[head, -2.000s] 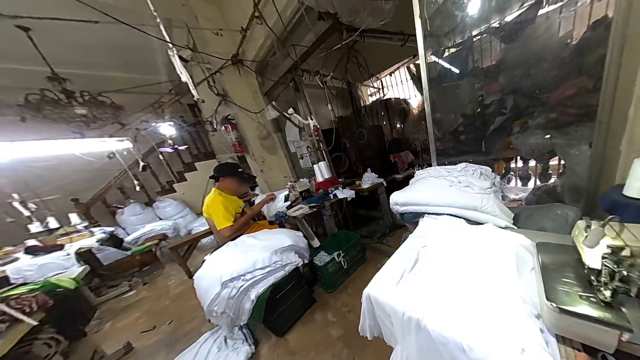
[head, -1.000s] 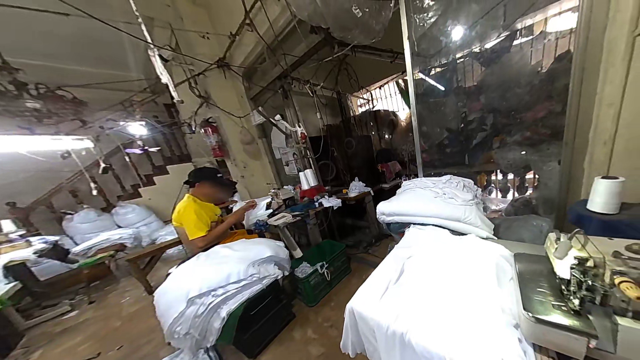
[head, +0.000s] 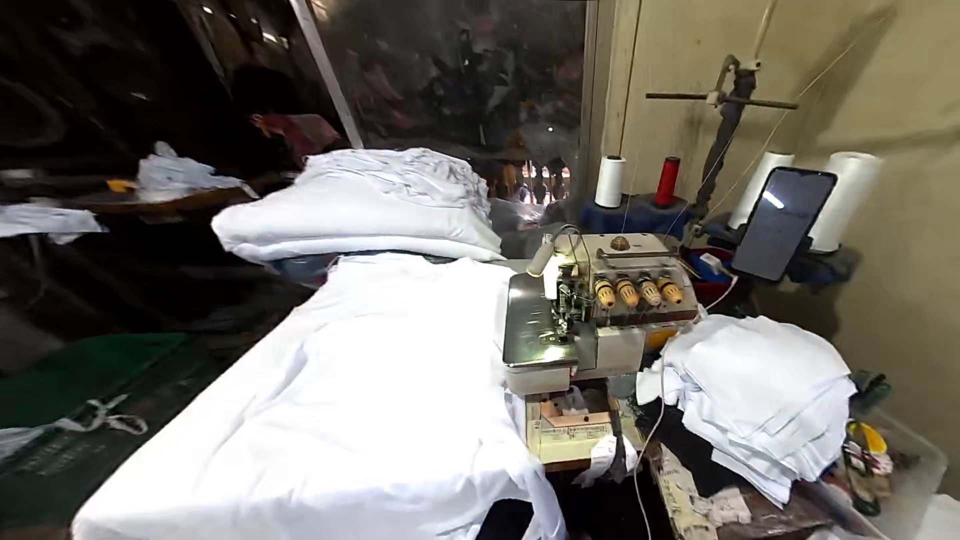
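Neither my left hand nor my right hand shows in the head view. White fabric (head: 360, 375) lies spread over the surface at the centre and lower left. Against its right side stands an overlock sewing machine (head: 622, 277) with its lamp lit over the metal plate. Behind the spread fabric is a thick pile of folded white cloth (head: 367, 202). A stack of cut white fabric pieces (head: 757, 382) sits to the right of the machine. A smartphone (head: 784, 223) leans upright in front of large white thread cones (head: 847, 199).
A white thread cone (head: 610, 182) and a red thread spool (head: 667, 181) stand behind the machine, near a thread stand (head: 726, 112). A green crate (head: 90, 435) is at lower left. A clear plastic bin (head: 911, 465) with small items is at lower right. A cable hangs beside the machine.
The view has swung far to the right and closer to the sewing machine. The seated person in yellow has left the view; the smartphone and the stack of cut pieces have come into it.
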